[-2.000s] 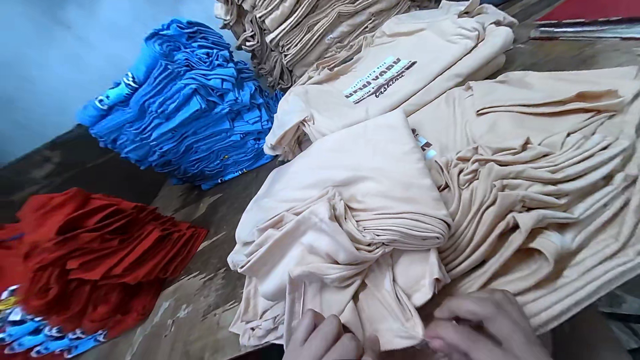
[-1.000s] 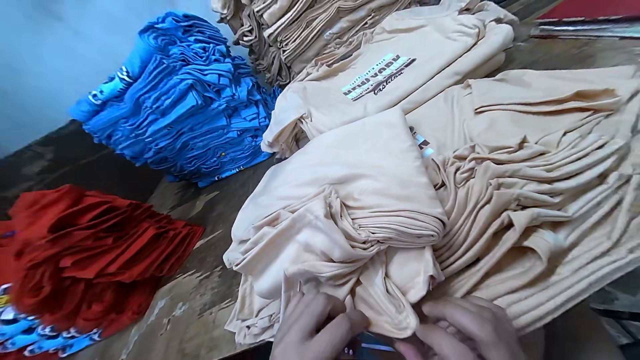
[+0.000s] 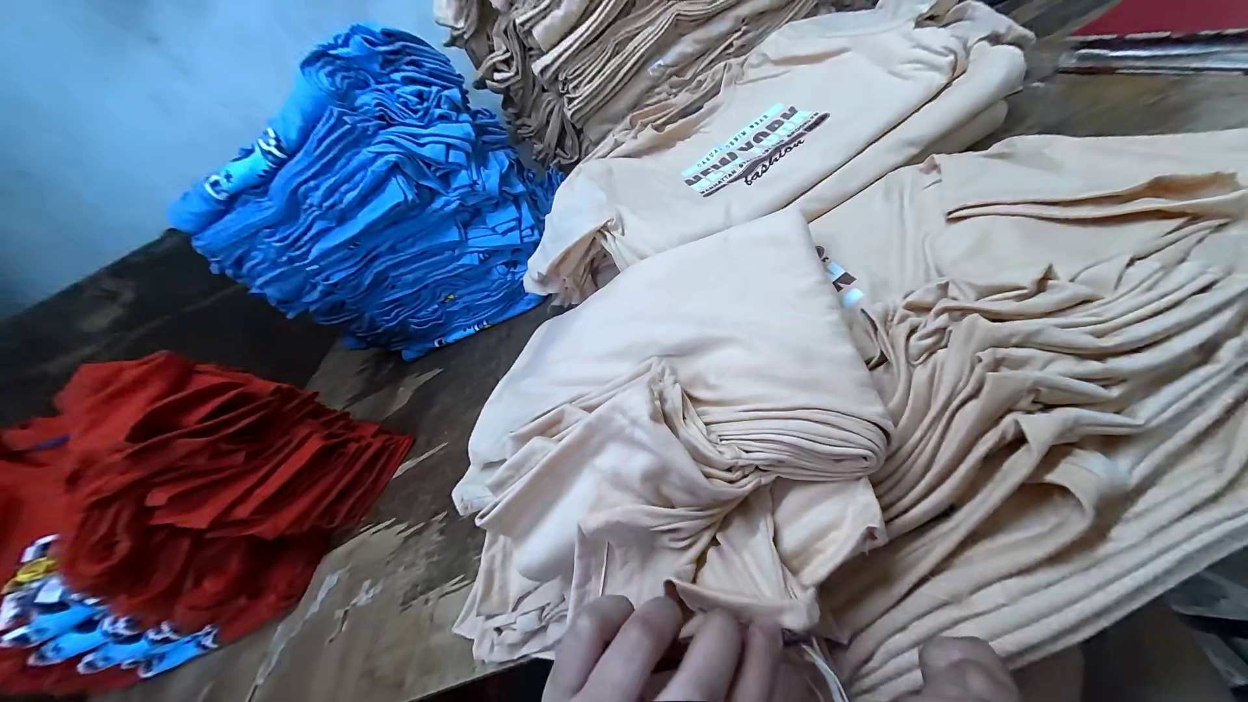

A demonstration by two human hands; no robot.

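Note:
My left hand (image 3: pixel 663 653) is at the bottom middle, its curled fingers on the lower edge of a cream fabric piece (image 3: pixel 741 575). This piece lies at the front of a folded pile of cream fabric (image 3: pixel 702 312). Pale threads hang just right of those fingers. My right hand (image 3: pixel 960 671) shows only in part at the bottom edge, beside the fanned cream garment pieces (image 3: pixel 1053 390); its fingertips are mostly out of view. Behind the folded pile lies a cream shirt piece (image 3: pixel 780 146) with a printed front.
A tall stack of blue fabric pieces (image 3: pixel 390 195) stands at the back left. Red fabric pieces (image 3: pixel 214 468) with blue and white prints lie at the left on the worn wooden table (image 3: pixel 390 595). More beige fabric (image 3: pixel 624 58) is stacked at the back. A red object (image 3: pixel 1170 18) is at the top right.
My right hand has moved right and down, away from the cloth edge beside my left hand. The front flap of cream fabric has changed shape.

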